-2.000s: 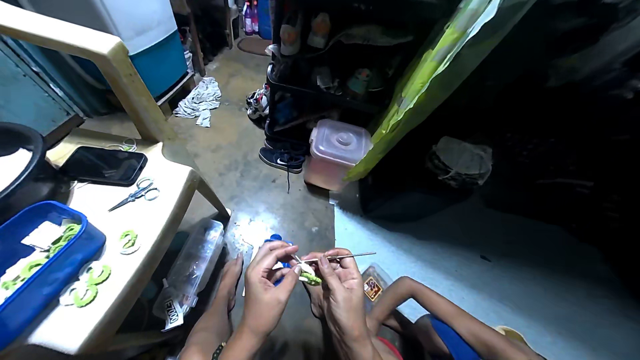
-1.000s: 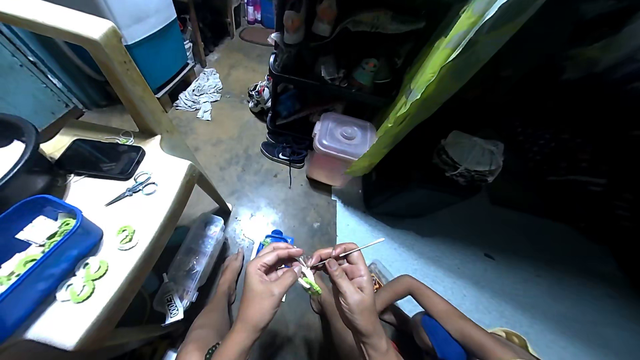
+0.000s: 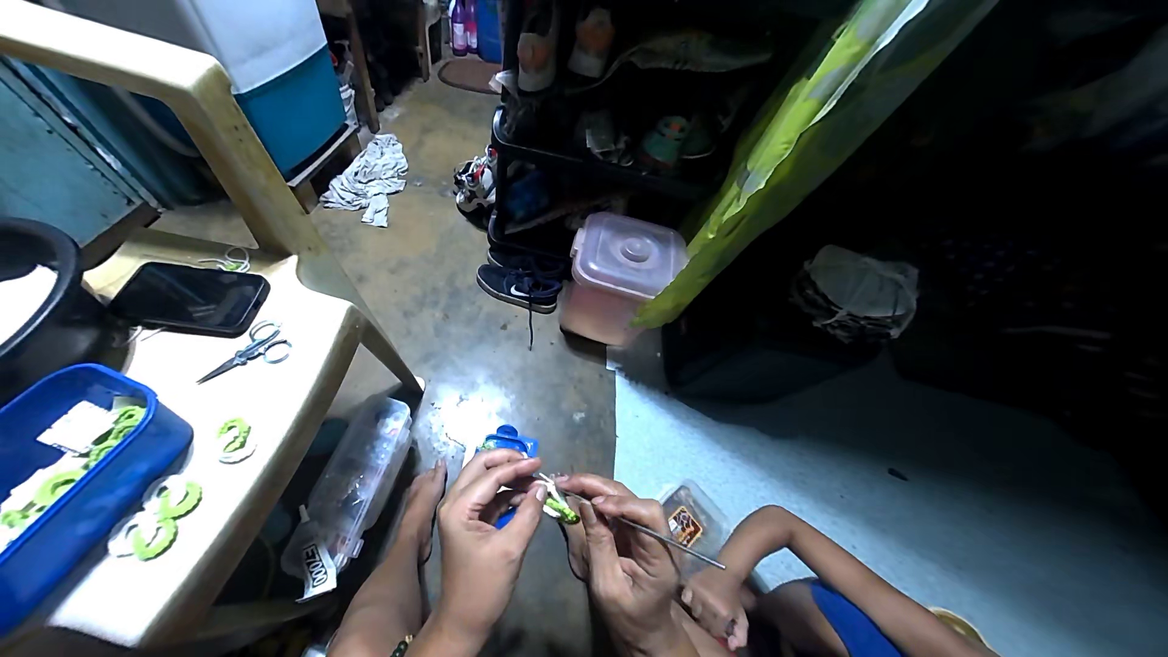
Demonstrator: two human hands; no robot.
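My left hand [image 3: 488, 529] pinches a small green and white crocheted piece [image 3: 560, 506] between thumb and fingers. In my right hand [image 3: 630, 547] is a thin metal crochet hook [image 3: 671, 540], its tip at the white part of the piece and its shaft pointing down to the right. On the plastic chair at left lie similar green and white crocheted pieces [image 3: 235, 438], small scissors [image 3: 248, 351] and a black phone [image 3: 190, 297]. More such pieces lie in a blue plastic container [image 3: 173, 438].
A clear plastic case [image 3: 363, 479] and a glue tube [image 3: 315, 558] lie beside the chair. Another person's arm [image 3: 826, 557] is close at the right, by a small clear box [image 3: 689, 516]. A lidded pink container [image 3: 630, 260] and a dark shoe [image 3: 518, 287] stand ahead.
The crochet hook has swung from pointing up to the right to pointing down to the right. The other person's hand has come into sight near my right hand.
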